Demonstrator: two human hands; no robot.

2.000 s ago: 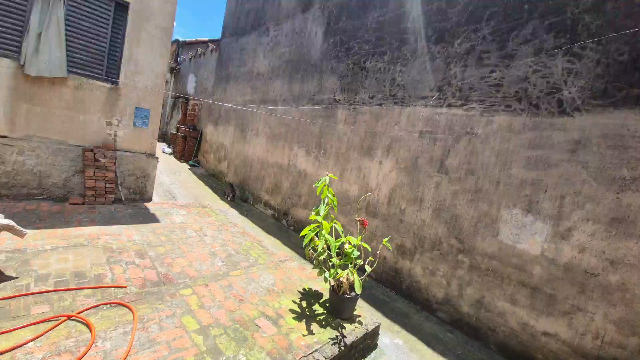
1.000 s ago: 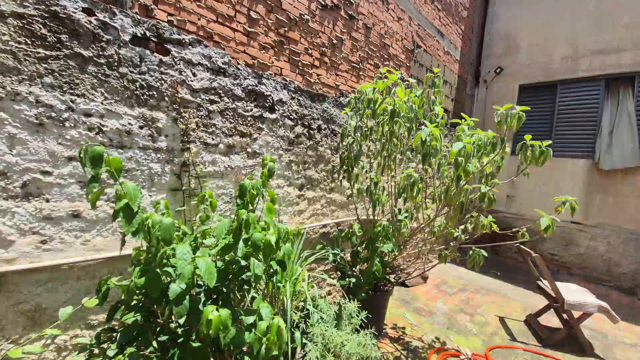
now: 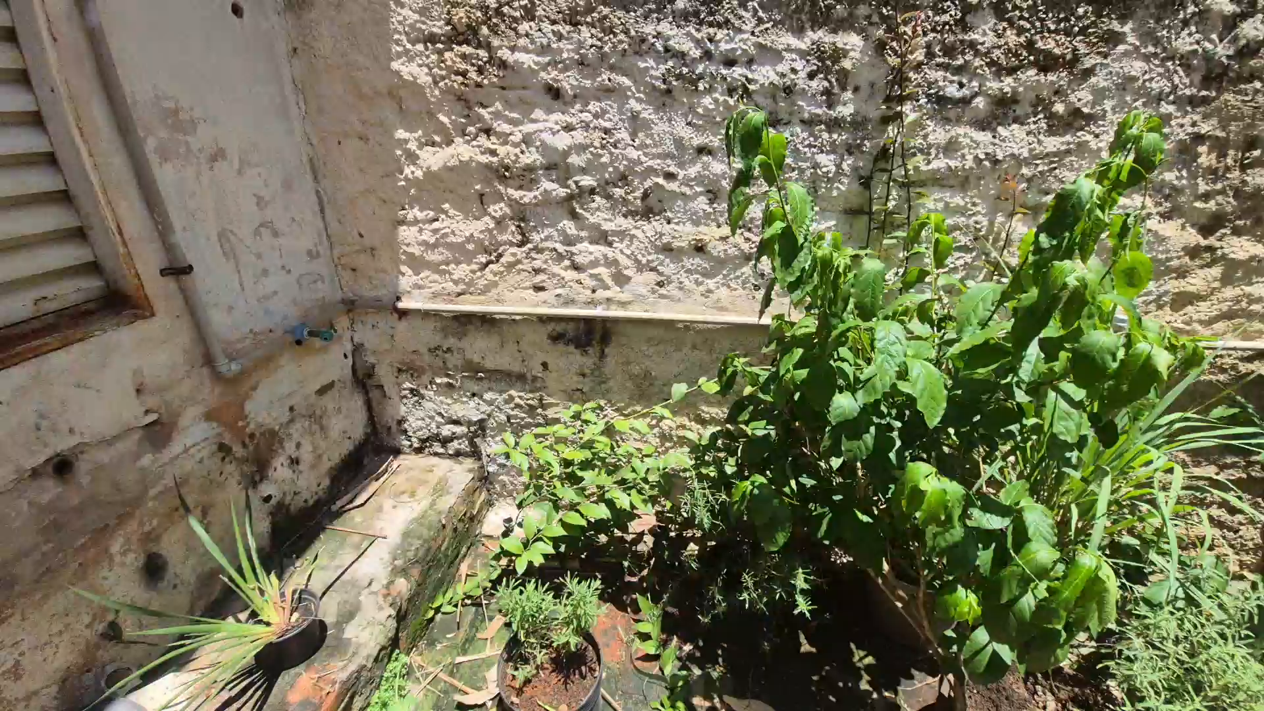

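Note:
Neither of my hands is in view. A large leafy green shrub fills the right half, in front of a rough plastered wall. At the bottom centre a small feathery plant grows in a round dark pot. On the left, a spiky long-leaved plant leans out of a black pot on a concrete ledge. A small blue-green tap sticks out from the left wall near the corner.
A grey pipe runs down the left wall beside a louvred shutter. A thin white pipe crosses the back wall. Low leafy growth stands by the ledge, and grassy leaves spread at the right.
The view has swung far to the left, from the long wall with the potted flowering plant, past the tall bush and folding chair, to this corner.

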